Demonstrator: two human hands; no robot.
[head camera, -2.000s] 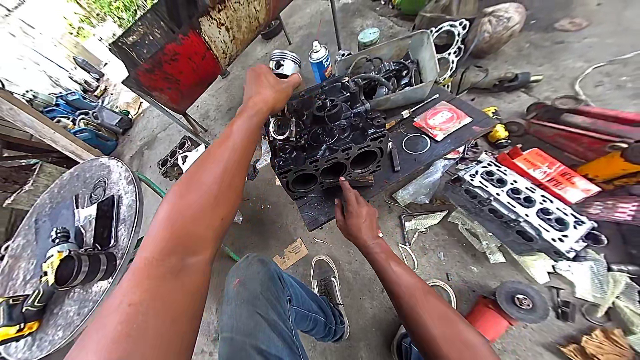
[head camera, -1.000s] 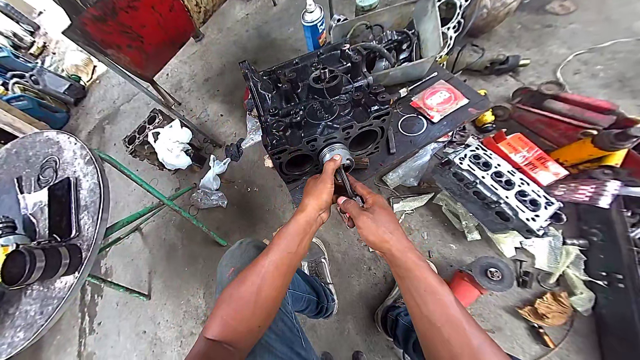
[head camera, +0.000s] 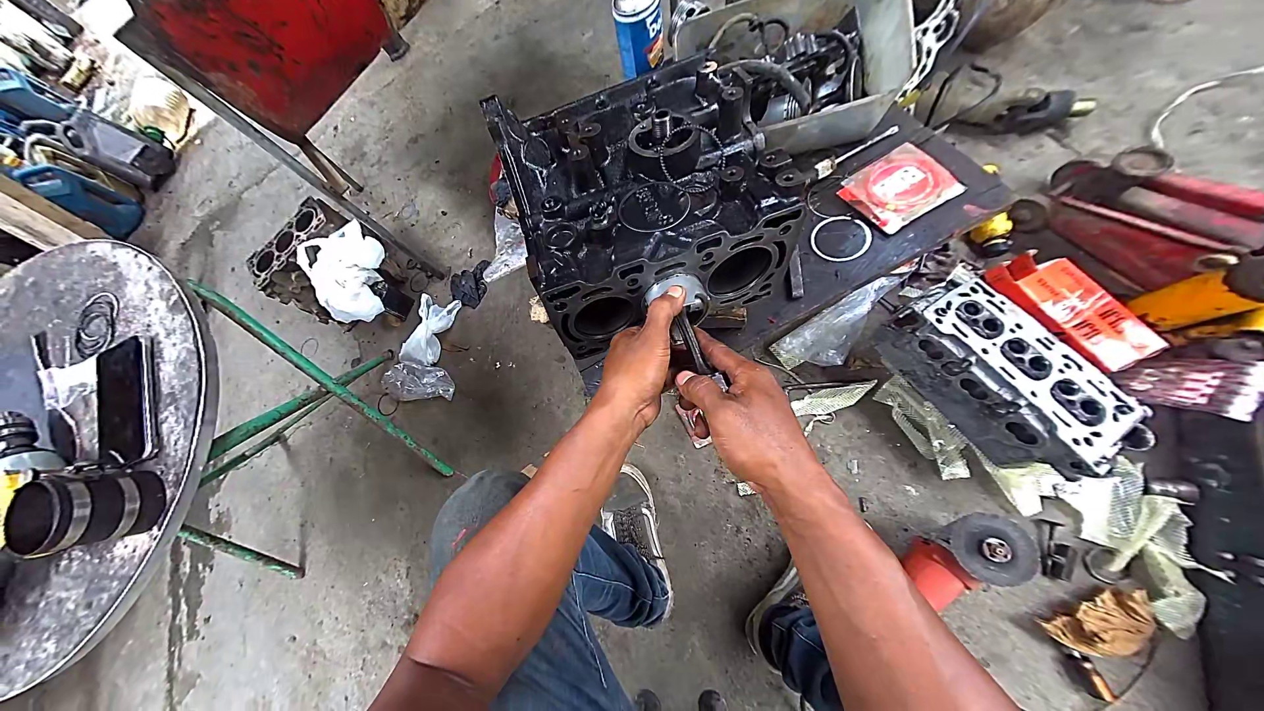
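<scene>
A black engine block (head camera: 657, 212) lies on a dark board, its cylinder face turned toward me. At its middle bore sits a grey piston (head camera: 677, 290) with its connecting rod (head camera: 693, 348) pointing at me. My left hand (head camera: 642, 360) grips the piston from the left, thumb on its edge; most of its fingers are hidden beneath. My right hand (head camera: 736, 400) holds the lower end of the connecting rod. The bores on either side are open and dark. Whether the piston is partly inside the bore cannot be told.
Right of the block lie a ring (head camera: 840, 240), a red-and-white packet (head camera: 901, 188) and a cylinder head (head camera: 1032, 365). An angle grinder (head camera: 948, 568) is on the floor. A round metal table (head camera: 188, 592) stands left, near a green metal frame (head camera: 326, 380). A spray can (head camera: 638, 39) stands behind.
Two seconds ago my left hand held the piston above the block and my right hand touched the cylinder face. Both hands then came together at the middle bore. The view has moved closer.
</scene>
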